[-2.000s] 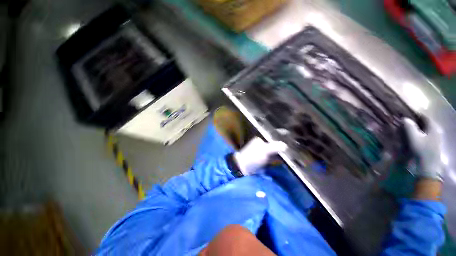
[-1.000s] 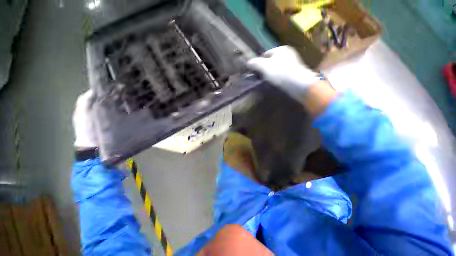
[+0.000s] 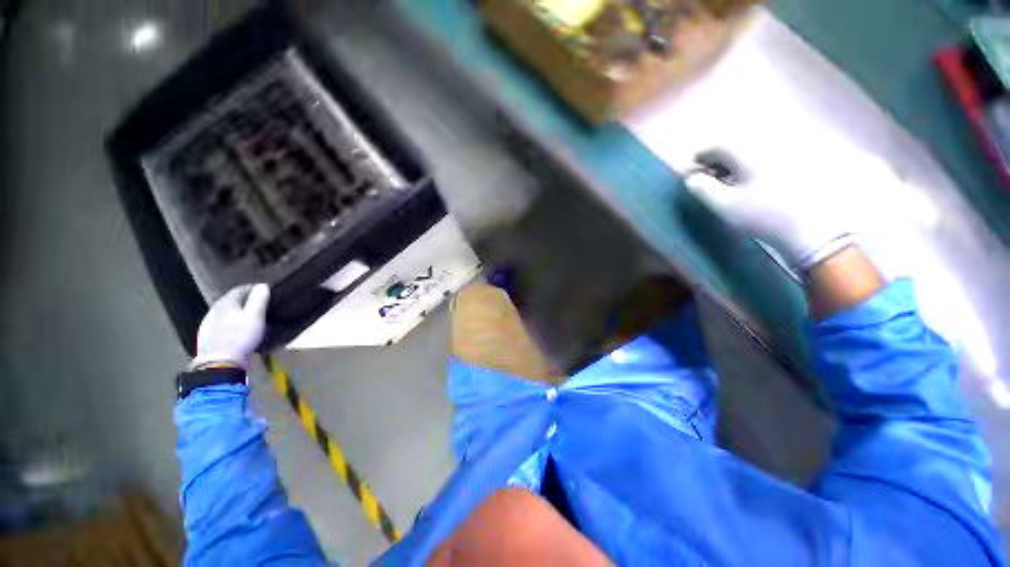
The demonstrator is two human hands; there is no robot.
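Note:
The emptied wave solder pallet (image 3: pixel 260 183), a dark frame with many cut-outs, lies inside the open black bin (image 3: pixel 366 229) at left. My left hand (image 3: pixel 233 325), in a white glove, is at the bin's near-left corner with its fingers over the rim. My right hand (image 3: pixel 770 216), also gloved, is over the shiny metal sheet (image 3: pixel 908 244) on the bench. A small dark item (image 3: pixel 718 166) shows at its blurred fingertips; whether it is held is not clear.
The bin stands on a white AGV (image 3: pixel 404 290). Yellow-black tape (image 3: pixel 332 449) runs along the floor. An open cardboard box (image 3: pixel 604 83) with yellow items sits on the green bench (image 3: pixel 532 111). A red-edged item (image 3: pixel 972 105) is at far right.
The pallet was carried left off the bench and lowered into the bin. My right hand has let go of it and moved right over the metal sheet. My left hand is now at the bin rim.

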